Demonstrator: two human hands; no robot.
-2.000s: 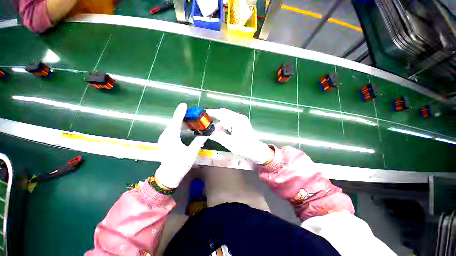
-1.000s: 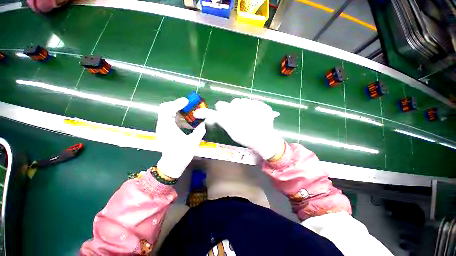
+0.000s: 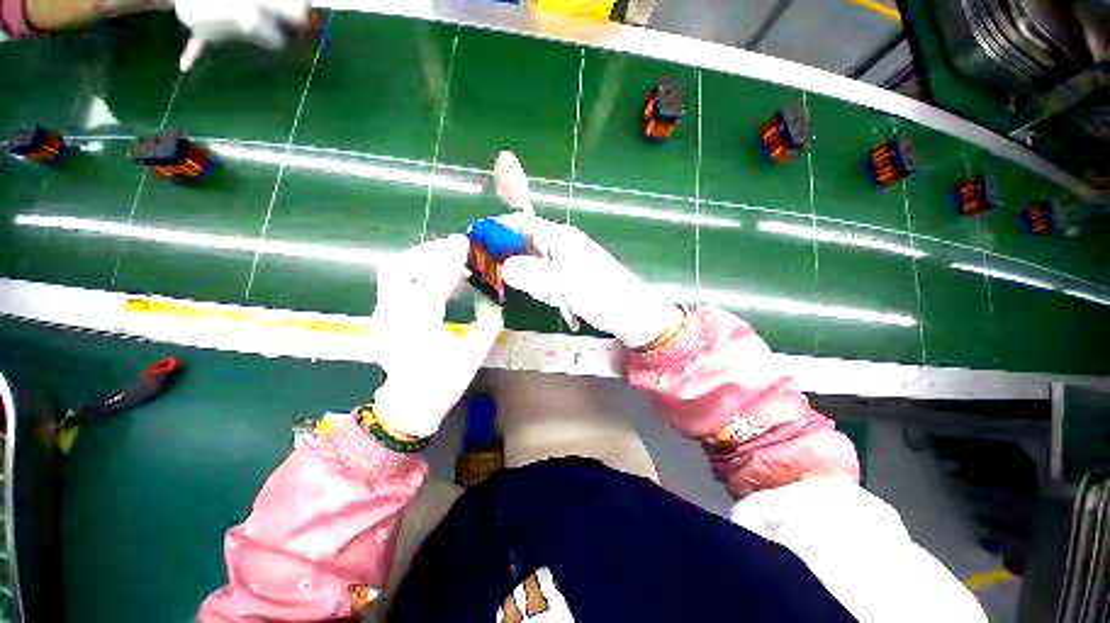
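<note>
A wound coil component (image 3: pixel 497 241) with a bright blue face up and orange-copper winding below is held between my hands above the near edge of the green belt. My left hand (image 3: pixel 429 329), in a white glove, grips it from the left. My right hand (image 3: pixel 584 278), also in a white glove, touches it from the right. A pale, finger-thick piece (image 3: pixel 511 180) points up from my right hand; I cannot tell if it is a finger or a tool. My fingers hide the component's lower parts.
Several black-topped coil components (image 3: pixel 662 110) stand on the green conveyor belt (image 3: pixel 365 201), right and left. Another person's gloved hand (image 3: pixel 244 18) is over the belt at the upper left. Red-tipped pliers (image 3: pixel 128 396) lie on the left bench. Metal trays (image 3: pixel 1035 49) are at the upper right.
Another person's gloved hand has come in over the belt at the upper left. The pale piece now points up from my right hand. The view has shifted, so the belt components appear further left.
</note>
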